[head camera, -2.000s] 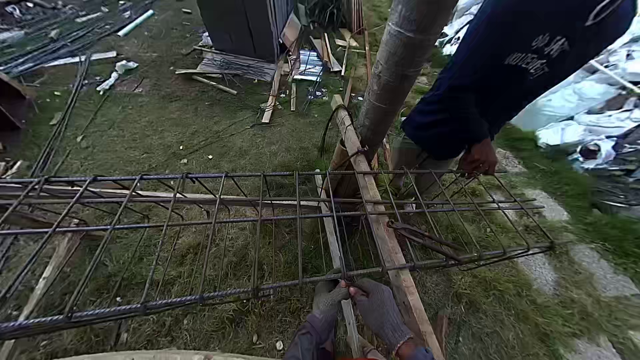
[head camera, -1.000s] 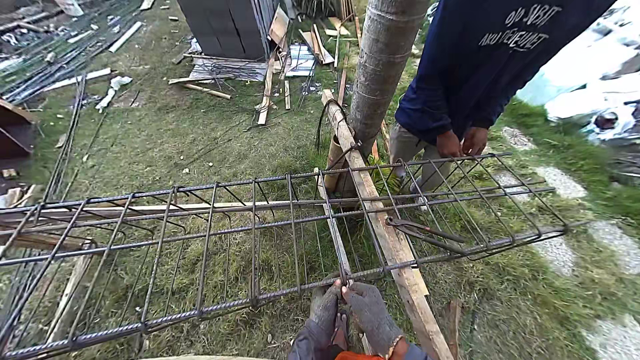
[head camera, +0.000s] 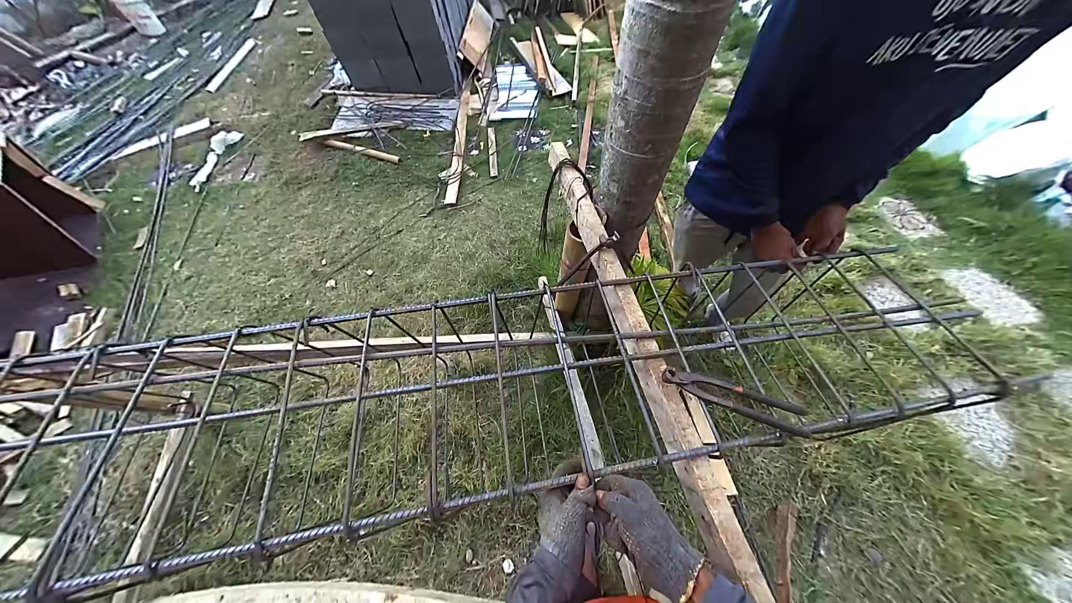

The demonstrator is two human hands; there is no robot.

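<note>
A long rebar cage crosses the view, its steel bars joined by stirrups. My left hand, in a grey knit glove with bare fingertips, is at the near bar where a stirrup meets it. Close on its right, my right hand, gloved the same way, has its fingertips at that joint. Whatever small thing is between the fingers is too small to tell. Handles of some tool show partly between my hands. End-cutting pincers lie on the cage, their jaws over the wooden beam. A narrow wood strip runs beneath the bars.
A co-worker in a dark blue top has both hands at the cage's far bar. A tree trunk stands behind the beam. Scrap boards and loose rebar lie on the grass. Stepping stones are at right.
The co-worker's two hands have come together at the far bar; two seconds ago only one showed there. My hands stay at the same joint. The view has shifted slightly.
</note>
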